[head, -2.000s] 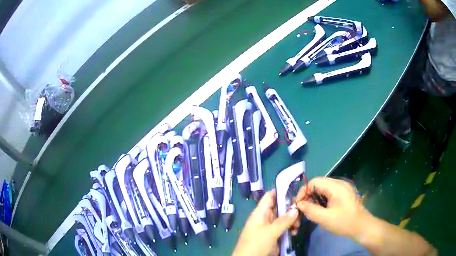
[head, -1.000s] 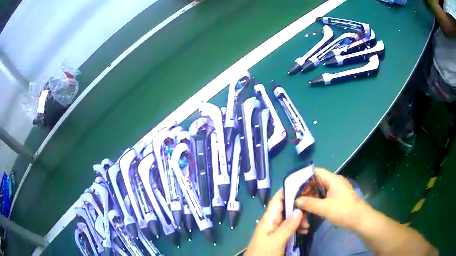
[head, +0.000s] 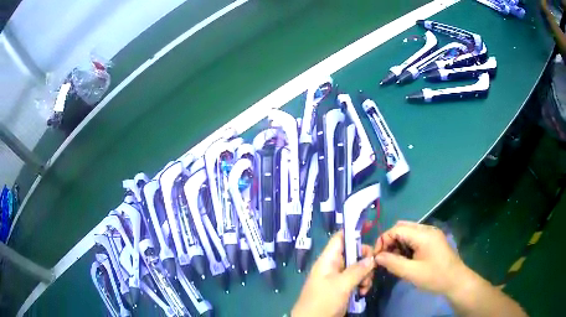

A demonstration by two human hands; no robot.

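Observation:
A white bent pen unit (head: 352,230) is held upright in my left hand (head: 335,275), near the bench's front edge. Its bent end points up and right. Red lead wires (head: 377,213) loop out of the bend towards my right hand (head: 419,254). My right hand's thumb and fingertips pinch the wires beside the unit; what else may be between them is too small to tell. The unit's lower end is partly hidden by my left hand and cut off near the picture's bottom.
Many pen units (head: 248,213) lie in a dense row to the left of my hands. One open unit (head: 386,141) lies just beyond them. A looser pile (head: 456,93) is at the upper right. A clear plastic bag (head: 92,82) is at the far left.
The held unit has turned, showing its white side and the red wire loop more plainly. My right hand has moved slightly down and away from the bend. The view has shifted.

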